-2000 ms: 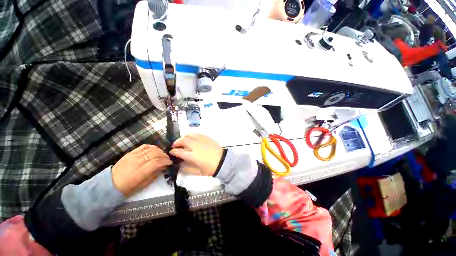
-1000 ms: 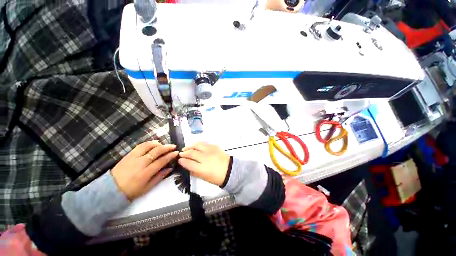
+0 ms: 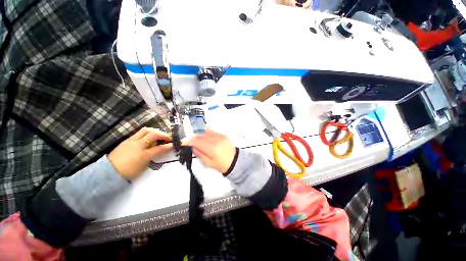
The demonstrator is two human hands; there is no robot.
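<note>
The black binding (image 3: 195,196) runs from under the presser foot (image 3: 176,118) towards me and hangs over the table's front edge. My left hand (image 3: 139,153) pinches its left side just in front of the foot. My right hand (image 3: 212,150) pinches its right side, the fingertips of both hands close together. The plaid garment panel (image 3: 82,94) lies left of and behind the needle area. The white sewing machine (image 3: 245,46) stands over the work. The needle tip is too small to make out.
Two pairs of scissors with red and yellow-orange handles lie on the table at right, one pair (image 3: 291,153) nearer, the other (image 3: 337,140) further right. A brown tab (image 3: 268,92) is on the machine. Ruler-like marks (image 3: 148,224) line the front edge. Plaid cloth (image 3: 359,214) lies lower right.
Both hands have moved forward, closer to the presser foot, with the binding between them. A longer stretch of binding now shows between the hands and the table edge.
</note>
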